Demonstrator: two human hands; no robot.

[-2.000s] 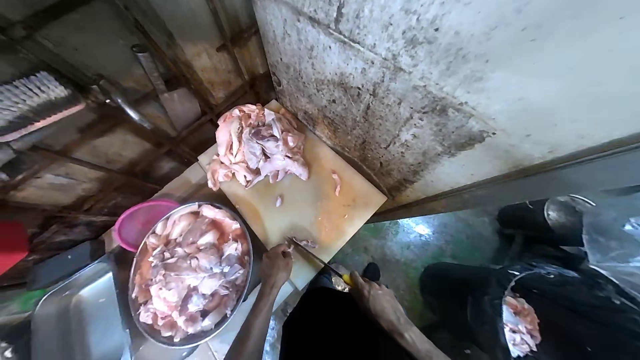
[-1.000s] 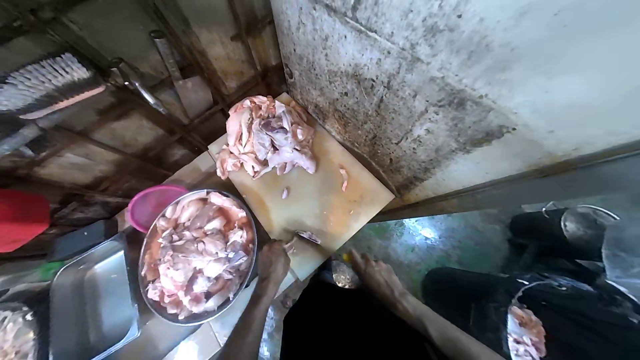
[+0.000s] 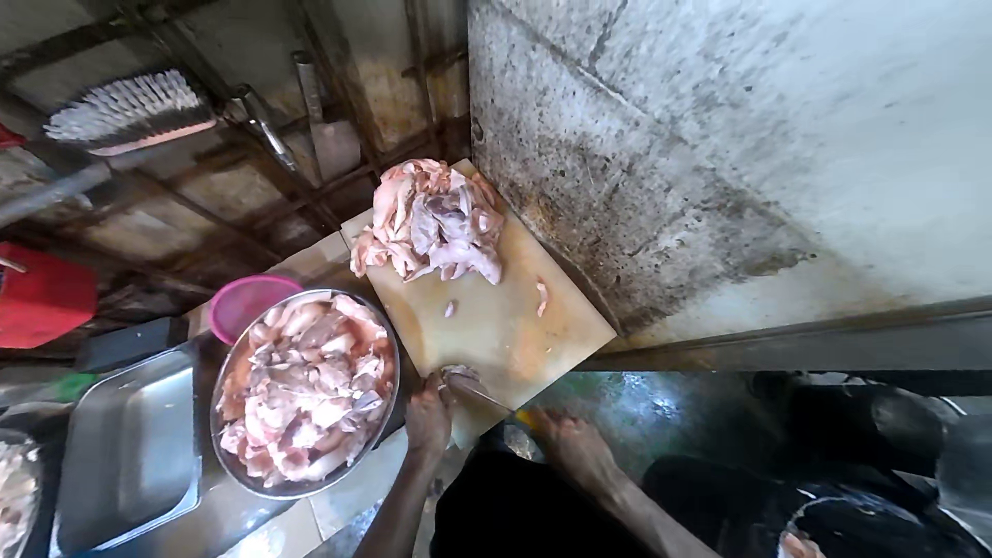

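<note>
My right hand grips the yellow handle of a knife. Its blade reaches left over the near edge of a cutting board to a small piece of raw meat. At that piece's left side is my left hand, its fingertips closed on it. A heap of raw meat, pale pink with skin, lies at the board's far end. Two small scraps lie apart on the board, one a thin strip. Left of the board stands a round metal bowl full of raw meat pieces.
A pink plastic bowl and an empty steel tray stand at left. A brush and a scraper hang on the back wall. A stained wall borders the board at right. Dark containers, one with meat, stand lower right.
The knife blade, which lay flatter near the board's edge one second ago, now points at the meat beside my left hand. Both hands stay by the near edge.
</note>
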